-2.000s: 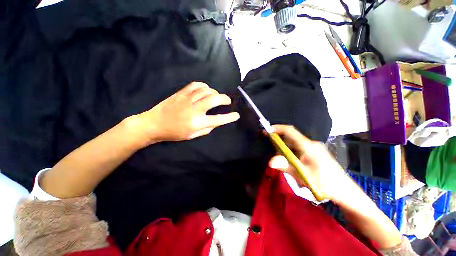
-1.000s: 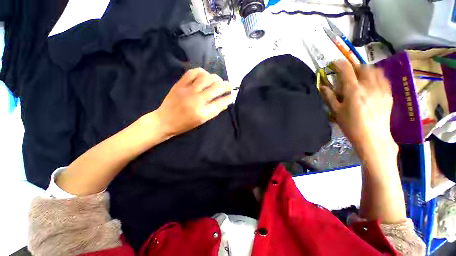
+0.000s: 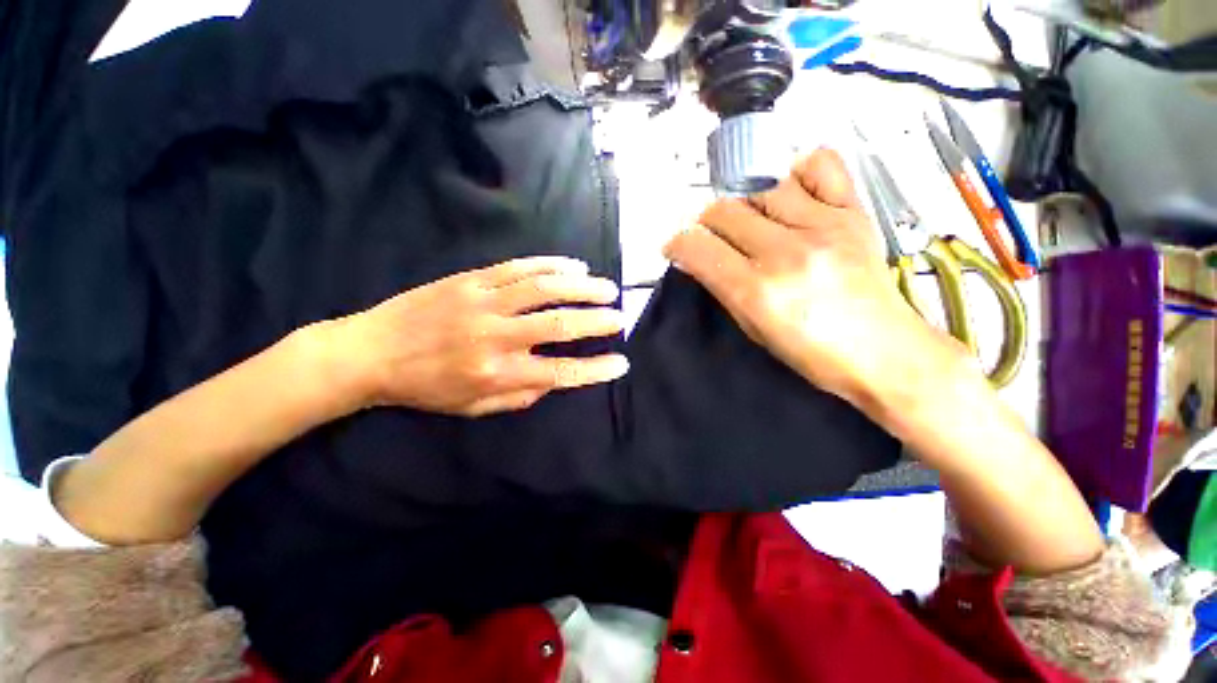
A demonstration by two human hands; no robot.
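The black garment [image 3: 320, 214] covers the left of the table and my lap, with a folded part [image 3: 747, 400] reaching right. My left hand [image 3: 487, 336] lies flat on the cloth, fingers slightly spread, beside a seam edge. My right hand [image 3: 801, 274] is at the upper edge of the folded part, its fingertips bent onto the cloth. The yellow-handled shears [image 3: 981, 300] lie on the table right of my right hand, blades pointing away from me. My right palm and thumb are partly hidden.
The sewing machine's metal parts [image 3: 634, 54] and a grey ribbed knob [image 3: 745, 150] are at the top centre. An orange-handled tool [image 3: 981, 214], a blue tool [image 3: 994, 187], a black cord bundle [image 3: 1048, 127] and a purple box [image 3: 1105, 374] are at the right. A blue item [image 3: 825, 40] lies behind the knob.
The shears have gone from my right hand onto the table. My right hand has moved left from them onto the cloth's upper edge. My left hand has flattened, its fingers spread.
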